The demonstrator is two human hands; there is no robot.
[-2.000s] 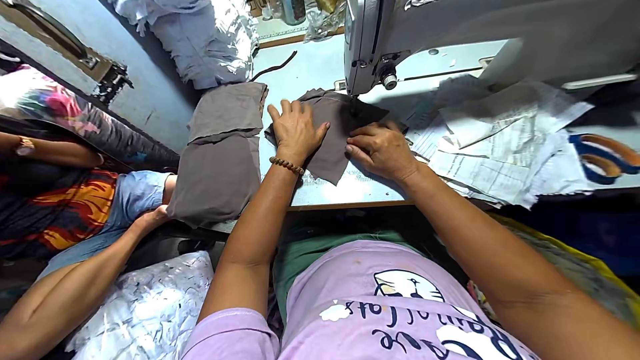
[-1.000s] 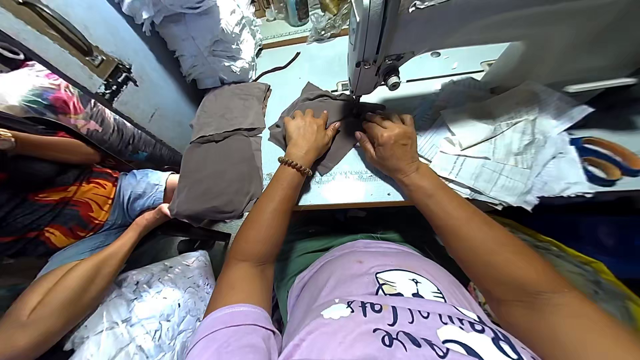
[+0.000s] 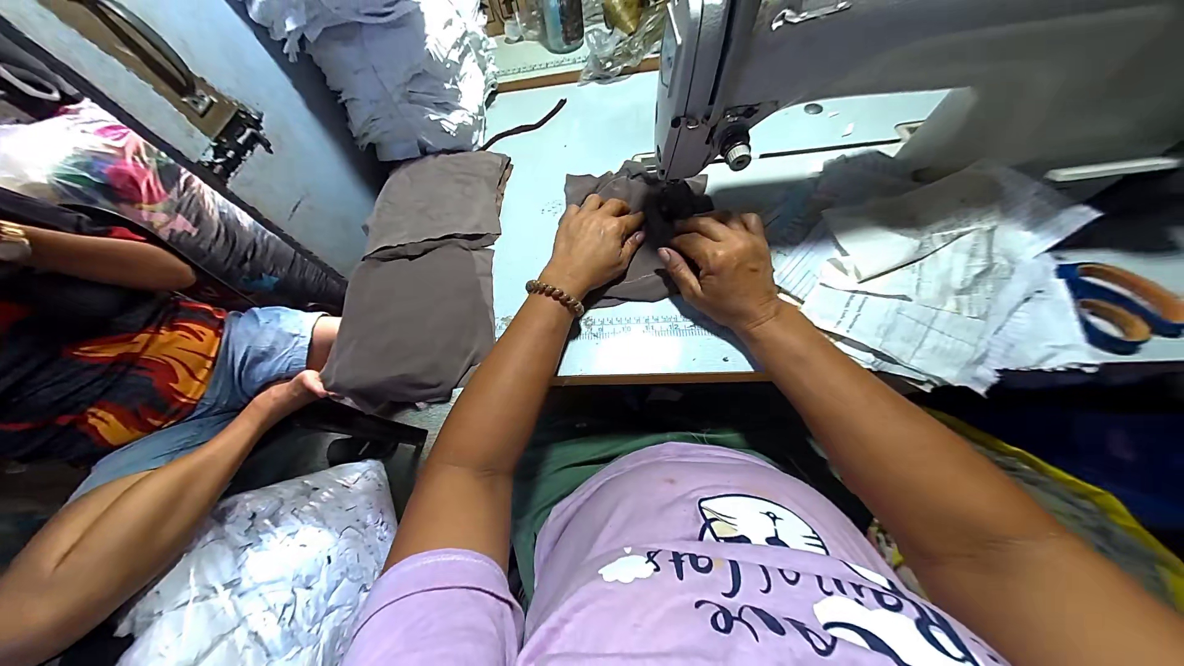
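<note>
A grey-brown fabric piece [image 3: 638, 277] lies bunched under the head of a sewing machine [image 3: 689, 92], with a darker strip of cloth [image 3: 680, 208] on it at the needle area. My left hand [image 3: 597, 245], with a beaded bracelet at the wrist, presses on the fabric left of the needle, fingertips bent onto the cloth. My right hand [image 3: 726, 264] grips the dark cloth between thumb and fingers, just right of and below the needle. The needle tip and presser foot are hidden by cloth and shadow.
Stacked grey-brown fabric pieces [image 3: 416, 314] lie to the left, where another person's hand [image 3: 296, 393] touches their edge. Papers and white interfacing [image 3: 925, 277] lie on the right beside blue-and-orange-handled scissors [image 3: 1119, 305]. White cloth bundles [image 3: 407, 74] stand at the back left.
The fabric has turned and bunched up under the machine head; earlier it lay flatter, with a corner pointing toward me. Both hands remain close to the needle.
</note>
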